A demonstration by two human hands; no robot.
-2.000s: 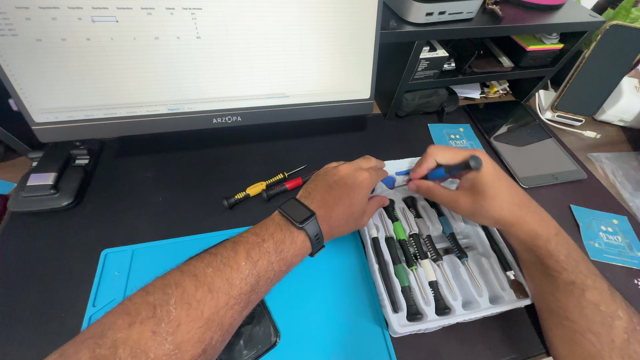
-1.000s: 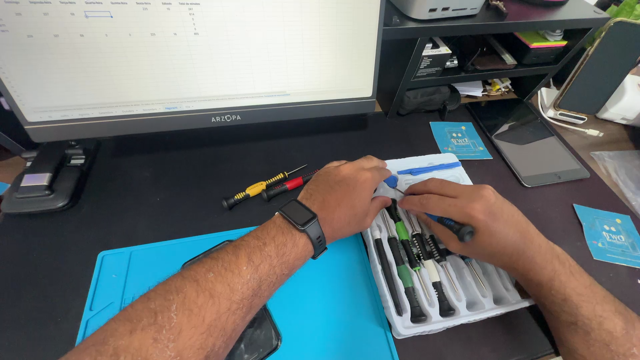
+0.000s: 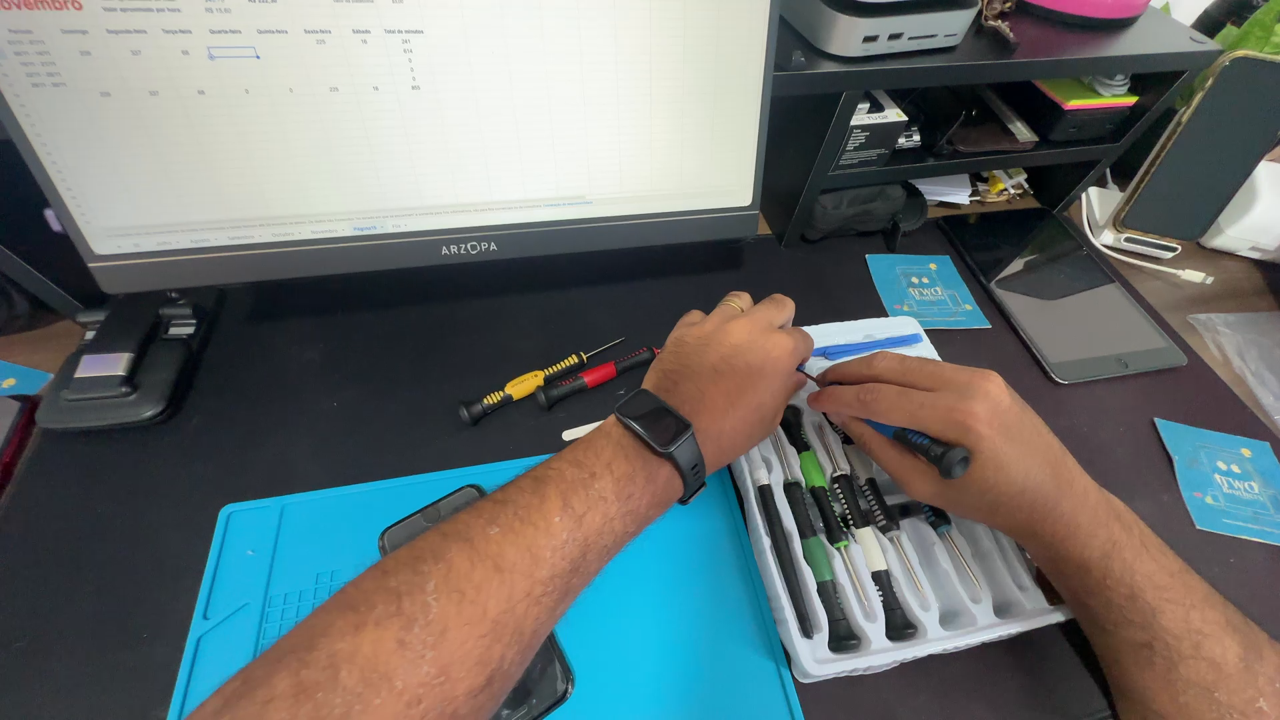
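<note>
My right hand (image 3: pixel 930 430) holds a blue-and-black precision screwdriver (image 3: pixel 930 450), its handle end pointing down to the right. My left hand (image 3: pixel 735 370) is closed at the top left of the white plastic tray (image 3: pixel 830 665), close to the screwdriver's tip; what its fingers grip is mostly hidden. In the tray lie several screwdrivers, among them a green-and-black one (image 3: pixel 820 560) and a white-and-black one (image 3: pixel 875 570), with a black slim tool (image 3: pixel 785 560) at the left and a blue plastic pry tool (image 3: pixel 870 346) at the top.
A yellow screwdriver (image 3: pixel 525 385) and a red one (image 3: pixel 598 376) lie left of my left hand. A smartphone (image 3: pixel 545 675) rests on the blue silicone mat (image 3: pixel 660 620) under my left forearm. Behind stands a monitor (image 3: pixel 430 250); a tablet (image 3: pixel 1070 300) lies at the right.
My right hand has turned, and the screwdriver's handle now points down to the right; two seconds ago it pointed up to the right. My left hand has stayed at the tray's top left.
</note>
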